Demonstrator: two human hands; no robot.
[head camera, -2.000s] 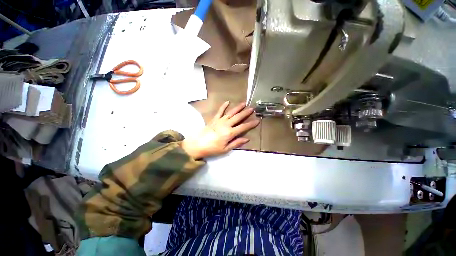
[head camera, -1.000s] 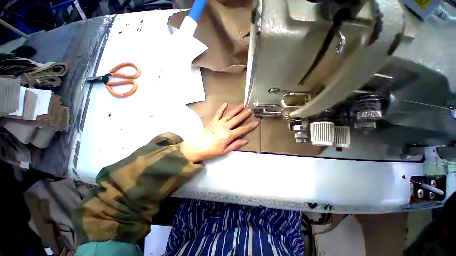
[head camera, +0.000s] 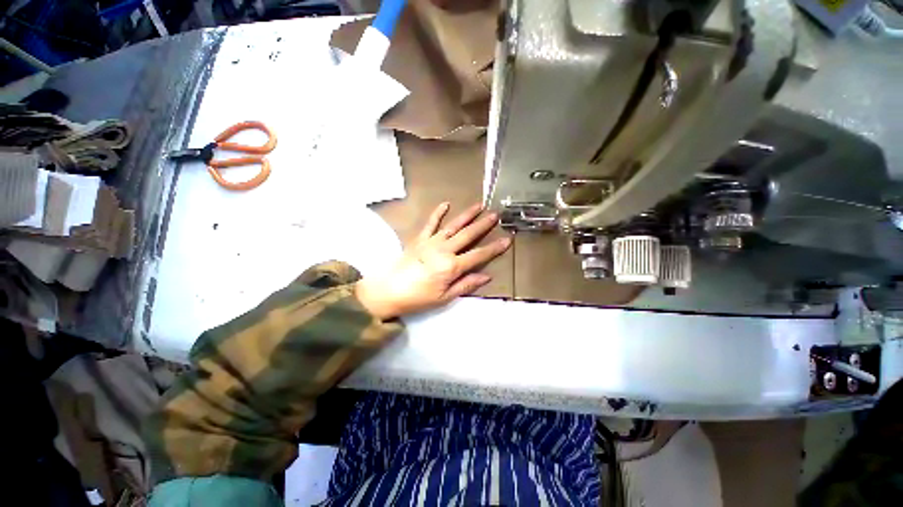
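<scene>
My left hand (head camera: 428, 270) lies flat, palm down and fingers apart, on a brown panel (head camera: 436, 176) beside the sewing machine head (head camera: 634, 109). Its fingertips are close to the small metal parts (head camera: 527, 216) at the head's lower left edge. A thin seam line (head camera: 514, 267) runs across the panel just right of the fingertips. The panel's upper part is folded and rumpled, and the machine head hides some of it. The needle cannot be made out. My right hand is not in view.
Orange-handled scissors (head camera: 241, 155) lie on the white table (head camera: 287, 218) at left. A white nozzle on a blue hose (head camera: 388, 18) hangs over the panel. Bundled pieces (head camera: 69, 208) sit on the grey side surface. Ribbed knobs (head camera: 636, 259) stick out of the machine; a switch box (head camera: 845, 370) is at the right edge.
</scene>
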